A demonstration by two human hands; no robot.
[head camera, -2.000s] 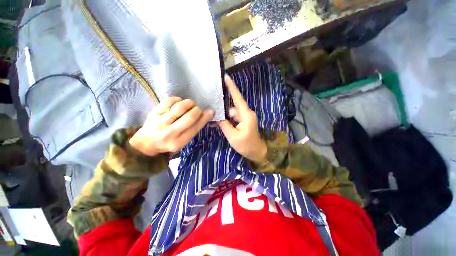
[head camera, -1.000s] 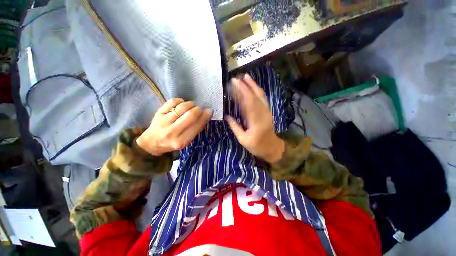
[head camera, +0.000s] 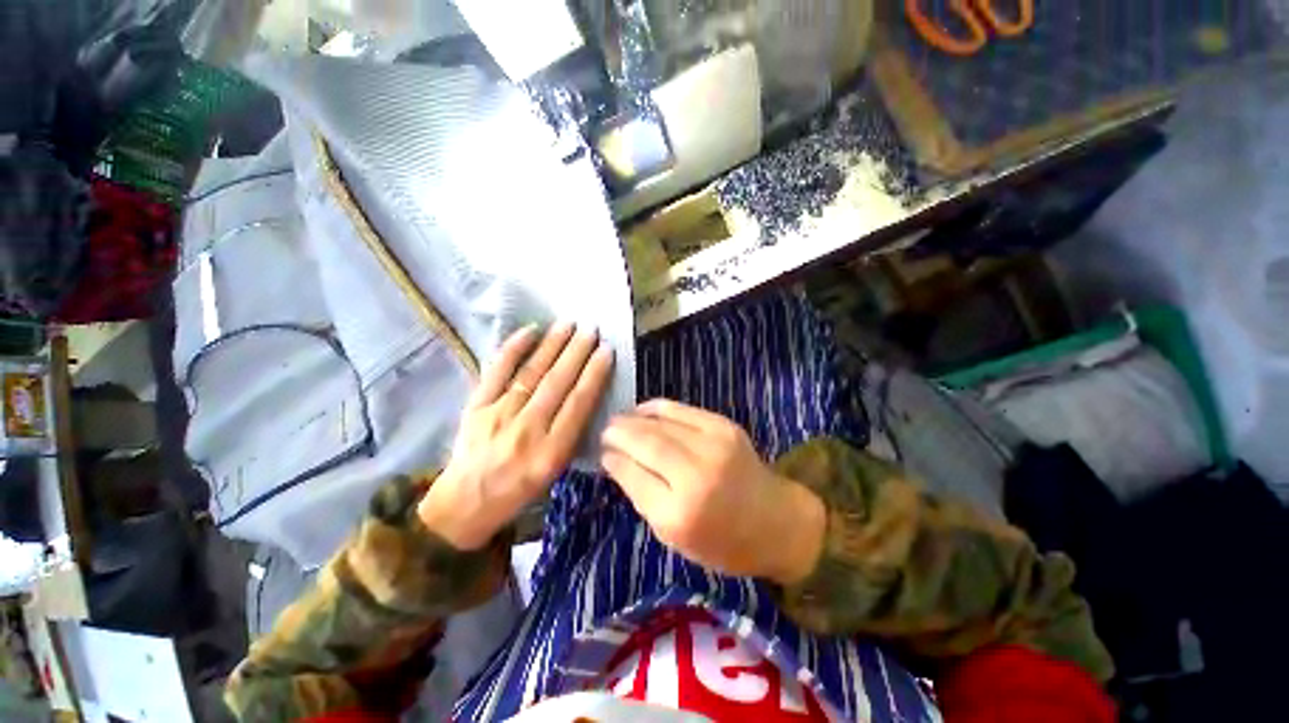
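A large grey garment panel (head camera: 424, 170) hangs from the machine table over the lap, with a brass-coloured zip or tape (head camera: 389, 261) and a dark-edged curved pocket shape (head camera: 283, 410). My left hand (head camera: 530, 417) lies flat on the panel's lower end, fingers extended and slightly apart. My right hand (head camera: 700, 487) pinches the panel's right edge near its lower corner; the fingertips partly hide the cloth there. The overlock machine's pale cover (head camera: 707, 120) stands beyond, with the metal foot area by the panel's edge.
Dark thread trimmings (head camera: 834, 170) are heaped on the worn table (head camera: 792, 269). Orange scissor handles (head camera: 968, 21) lie on a brown-edged blue mat (head camera: 1074, 85). A green-rimmed crate (head camera: 1173, 367) holds grey pieces at right, beside dark garments (head camera: 1117, 551). A striped apron covers the lap.
The view has shifted, showing more of the machine and mat. My left hand has gone from gripping the lower edge to lying flat. My right hand has closed on the edge.
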